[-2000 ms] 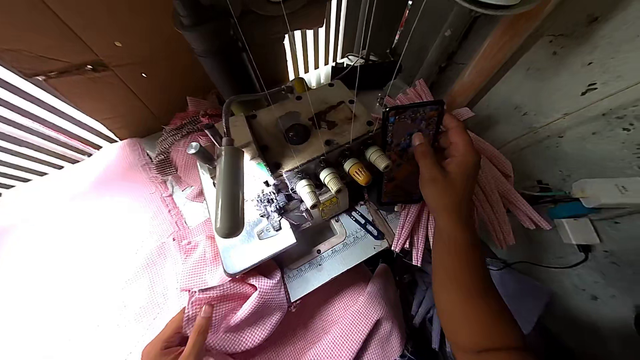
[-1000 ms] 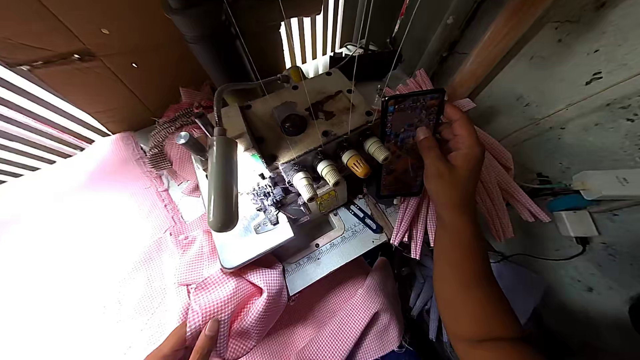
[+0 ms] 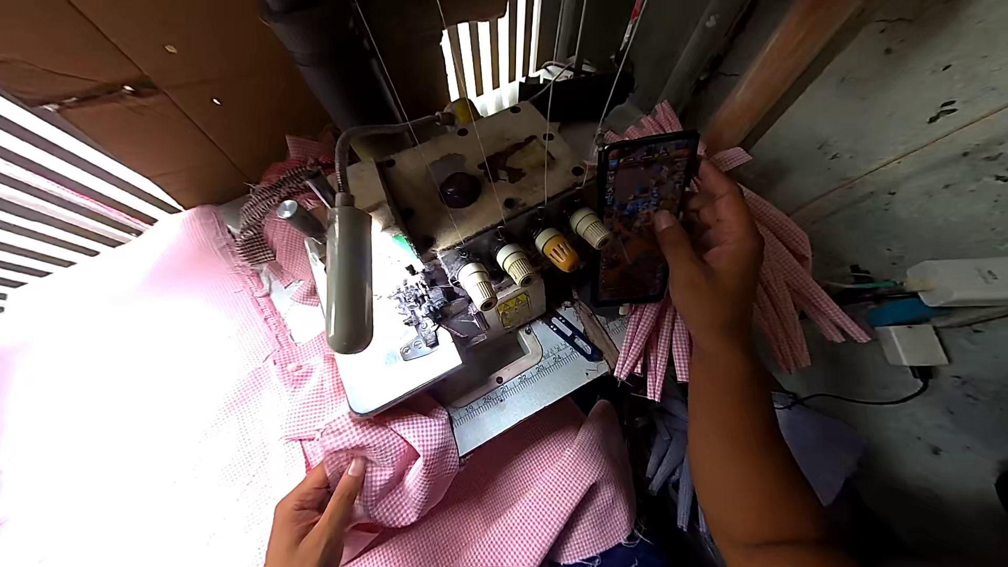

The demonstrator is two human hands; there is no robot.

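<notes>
My right hand (image 3: pixel 713 252) holds a smartphone (image 3: pixel 642 224) upright at the right of an overlock sewing machine (image 3: pixel 488 177), thumb on its lit screen. At the lower left, my left hand (image 3: pixel 319 508) pinches a fold of pink-and-white gingham fabric (image 3: pixel 394 472) between thumb and fingers, just in front of the machine's bed. More of this fabric spreads over the left side and below the machine. A row of cream and yellow tension knobs (image 3: pixel 557 250) lines the machine's front. Behind the phone and right hand hang gingham strips (image 3: pixel 776 291).
A grey lamp (image 3: pixel 350 279) on a bent neck hangs over the machine bed. Blue-handled thread snips (image 3: pixel 573 335) lie by the ruler-marked plate (image 3: pixel 520 398). Taut threads run down to the machine. A white adapter (image 3: pixel 912 345) with a cable is by the right wall. Grey-blue strips (image 3: pixel 673 449) hang below.
The left thumb and fingers have shifted slightly on the fabric fold. The right hand keeps hold of the phone, its thumb a little lower on the screen.
</notes>
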